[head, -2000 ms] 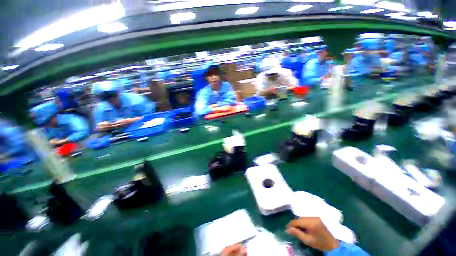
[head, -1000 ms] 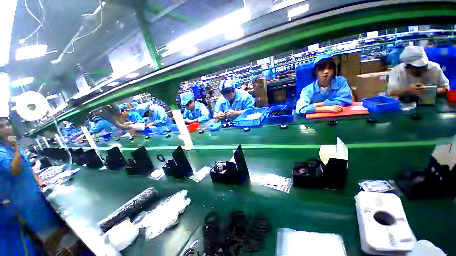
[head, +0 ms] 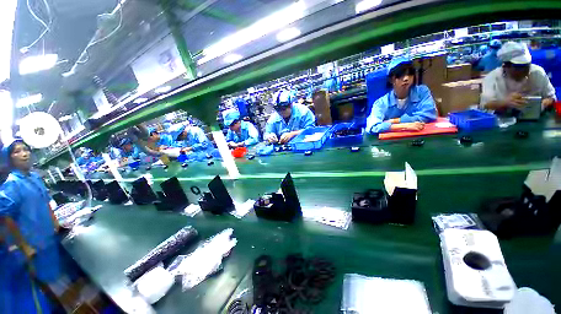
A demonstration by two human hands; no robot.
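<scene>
No hand of mine shows in the head view now. Nearest in front lies a heap of black rings (head: 301, 279) at the bottom centre. Right of it is a whitish flat bag stack (head: 384, 295), cut off by the lower edge. A white insert tray (head: 477, 267) with a dark round hole stands at the lower right. White round sheets (head: 529, 303) lie beside it at the bottom edge. A black gift box (head: 369, 207) stands open behind, with a dark round item in it and a pale inner flap.
More open black boxes (head: 280, 202) run in a row to the left. A dark shiny roll (head: 161, 252) and crumpled clear bags (head: 206, 259) lie left of the rings. A person in blue (head: 27, 214) stands at far left. Several workers sit across the line, with a blue tray (head: 472, 119) and red mat (head: 418, 129).
My hands, in view two seconds ago, are out of the picture. The view has swung left. Since one second ago, the boxes have shifted slightly left in view and the standing person shows more fully.
</scene>
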